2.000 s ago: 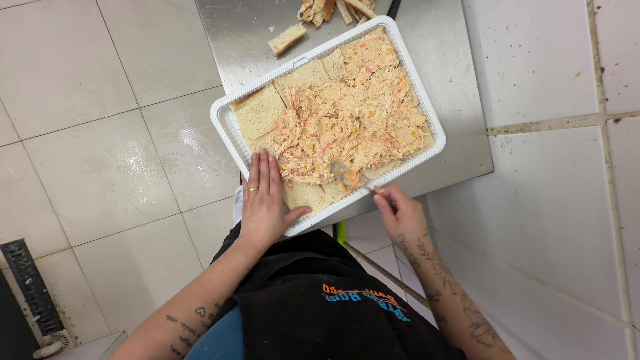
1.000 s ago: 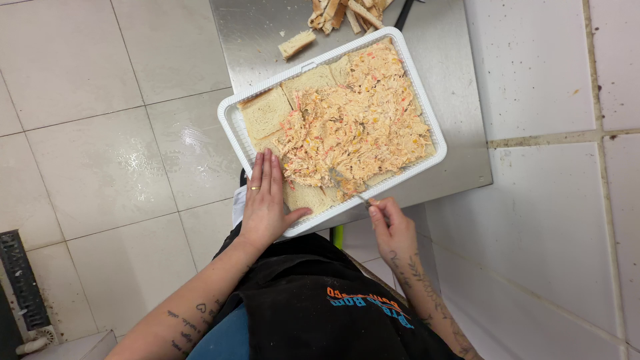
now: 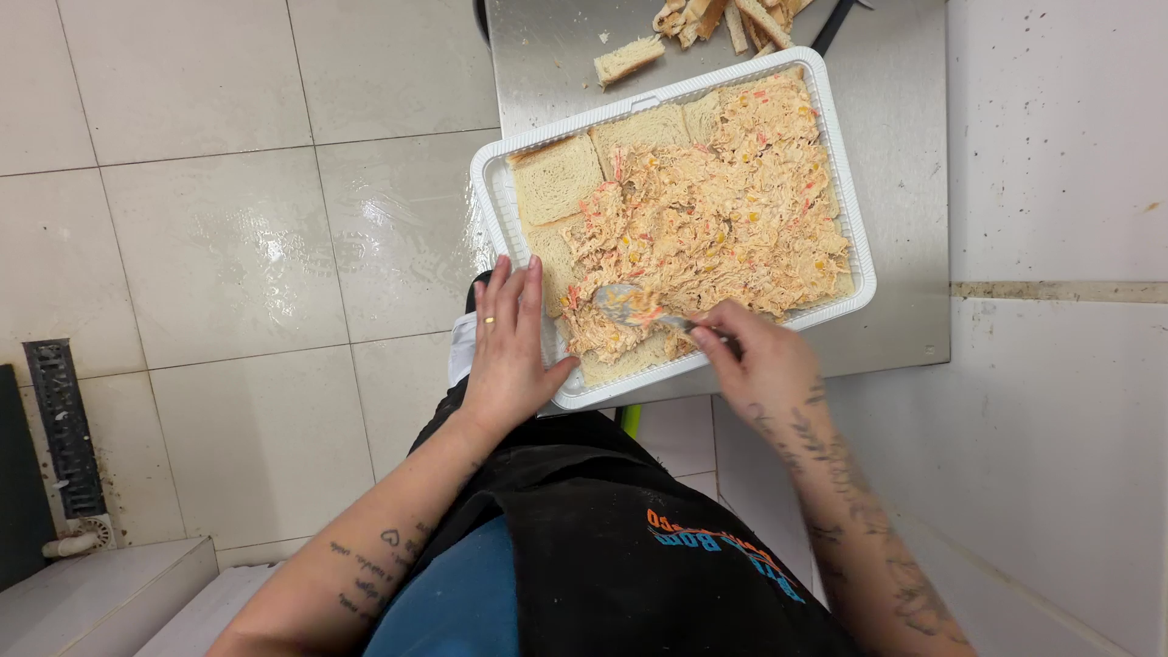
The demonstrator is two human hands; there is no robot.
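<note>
A white plastic tray holds crustless bread slices under a layer of shredded, creamy orange filling with red and yellow bits. Bread shows bare along the left side, the upper left and part of the near edge. My right hand grips the handle of a metal spoon, whose bowl rests on the filling near the tray's lower left. My left hand lies against the tray's lower left rim, fingers extended and thumb apart, holding nothing in its grasp.
The tray stands on a stainless steel table. Beyond it lie cut bread crusts, a separate crust piece and a black-handled utensil. A tiled wall rises at the right. A floor drain grate is at the far left.
My right hand has moved left over the tray's near edge with the spoon. Filling now covers more of the bread at the lower left. My left hand stays at the rim.
</note>
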